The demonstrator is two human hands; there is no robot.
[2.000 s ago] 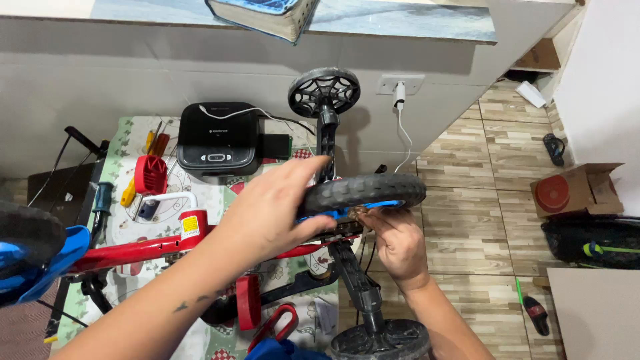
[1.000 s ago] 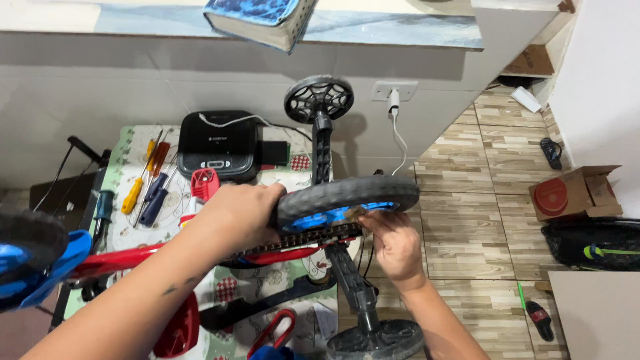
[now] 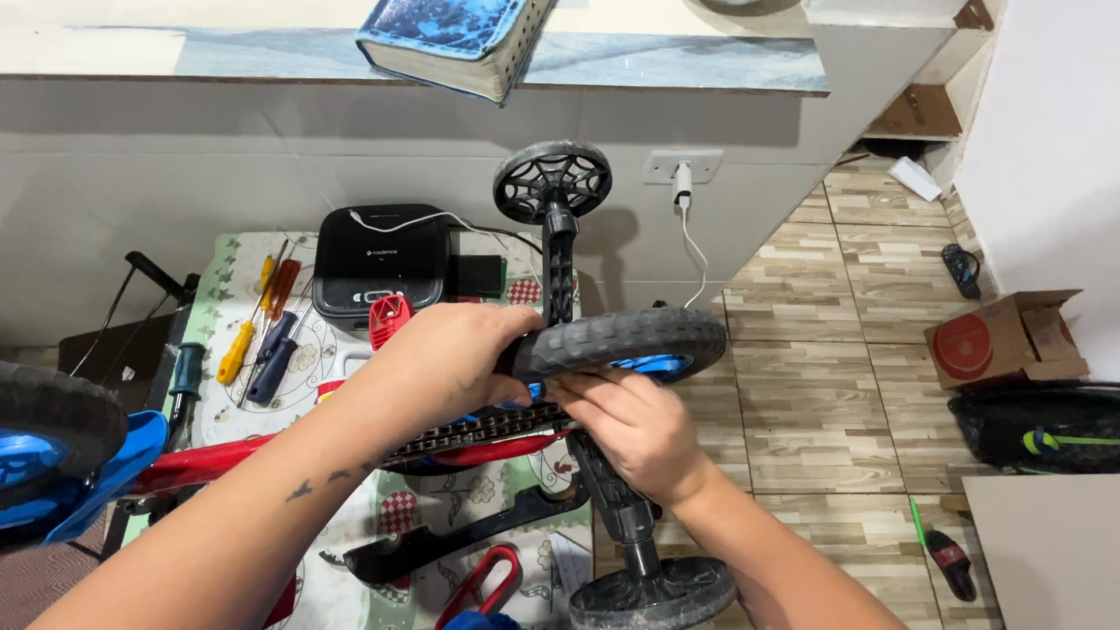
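A child's bicycle with a red frame (image 3: 206, 462) lies upturned over a cloth-covered table. My left hand (image 3: 446, 354) grips the near left side of the rear wheel's black tire (image 3: 621, 337). Fingers of my right hand (image 3: 626, 420) are bunched at the blue rim below the tire; whether they pinch something is hidden. The bicycle chain (image 3: 481, 433) runs under my hands to the rear hub. One training wheel (image 3: 552, 182) stands beyond the tire, the other training wheel (image 3: 652, 595) on the near side. A black chain guard (image 3: 464, 534) lies on the table.
Several screwdrivers (image 3: 234, 353) lie left of a black appliance (image 3: 381, 258). A thick book (image 3: 455, 39) rests on the shelf above. A white charger (image 3: 682, 184) is plugged into the wall. The front wheel (image 3: 52, 437) is at far left; a cardboard box (image 3: 1002, 337) stands on the tiled floor.
The rear wheel has shifted a little under my hands. My right hand's fingers have moved left along the rim since a second ago.
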